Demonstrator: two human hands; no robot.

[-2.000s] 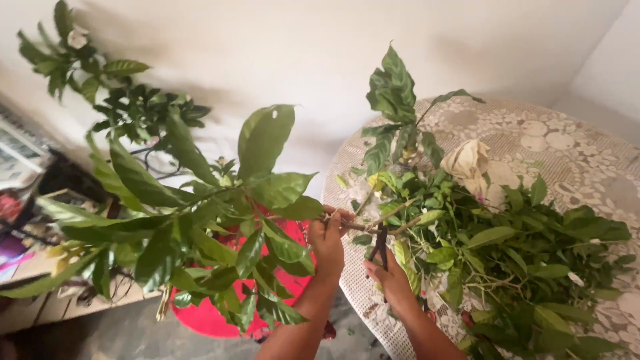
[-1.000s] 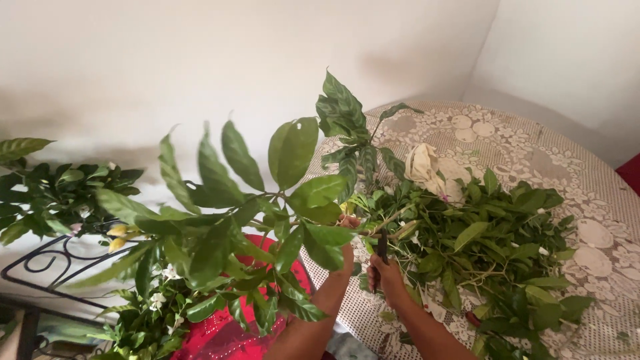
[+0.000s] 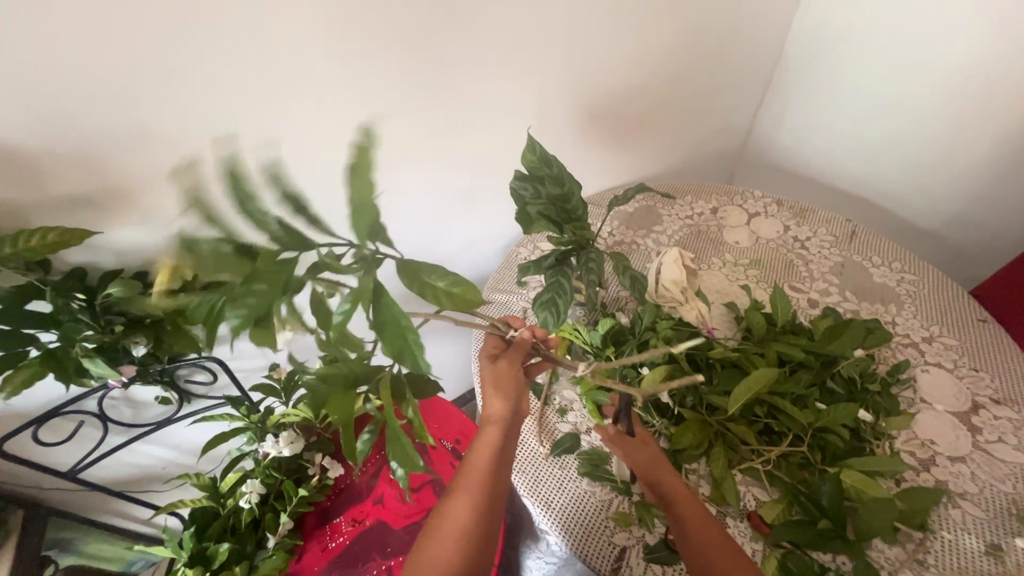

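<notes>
My left hand [image 3: 510,364] is closed around the woody stem of a leafy branch [image 3: 436,284]. Its large leaves spread to the left, some blurred, and its forked, cut stem ends [image 3: 640,388] point right. Below those ends, my right hand [image 3: 628,440] grips a dark-handled cutting tool [image 3: 625,416]; whether its blades are open cannot be told. A heap of leafy cuttings [image 3: 768,408] lies on the lace tablecloth [image 3: 848,272] to the right. Behind the hands stands a plant with patterned leaves [image 3: 552,208], and a cream cloth-like bundle [image 3: 674,280] rests beside the heap.
A red surface with small holes [image 3: 392,496] is low at the left, beside white-flowered foliage [image 3: 272,460]. Further left are a black scrolled metal frame [image 3: 104,432] and more foliage [image 3: 64,328]. A pale wall [image 3: 400,96] rises behind the round table.
The branch in my left hand has shifted, and its forked stem ends now show plainly above my right hand. The view has swung, bringing the scrolled metal frame and white flowers into sight.
</notes>
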